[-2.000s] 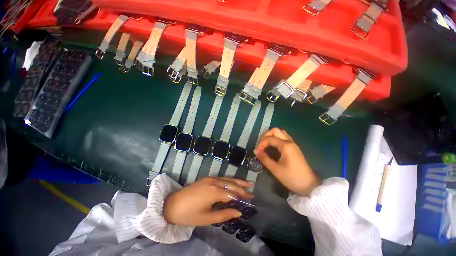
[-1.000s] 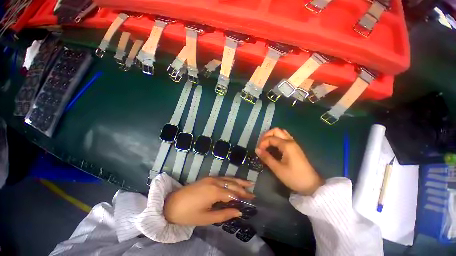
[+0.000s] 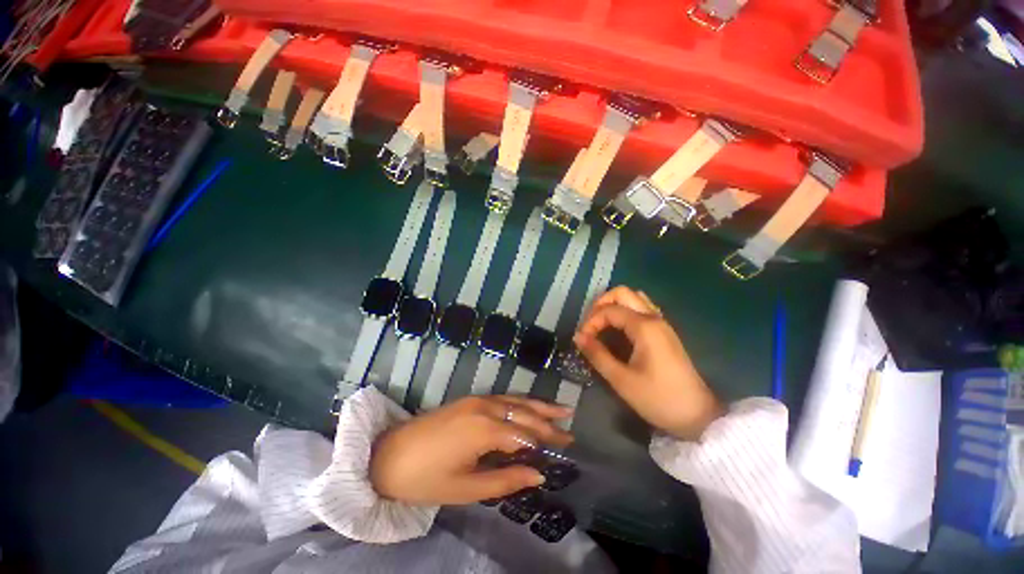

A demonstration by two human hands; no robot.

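Observation:
Several watches lie side by side on the green mat, grey straps running away from me. Their square dark heads, one of them the watch head (image 3: 455, 326), sit mid-strap. My right hand (image 3: 651, 364) is at the rightmost watch (image 3: 574, 366), thumb and index fingertips brought together at its head; anything between them is too small to tell. My left hand (image 3: 460, 451) lies palm down, fingertips by that watch's lower strap (image 3: 568, 395). Its thumb and fingers partly cover loose dark watch heads (image 3: 551, 522); whether it grips one is hidden.
An orange-red tray (image 3: 539, 51) spans the back, with tan-and-grey buckled straps (image 3: 776, 230) hanging over its edge. Dark head trays (image 3: 133, 196) and a blue stick (image 3: 191, 204) lie left. Right are another blue stick (image 3: 779, 350), paper (image 3: 905, 448) with a pen, and a blue-and-white box (image 3: 979, 437).

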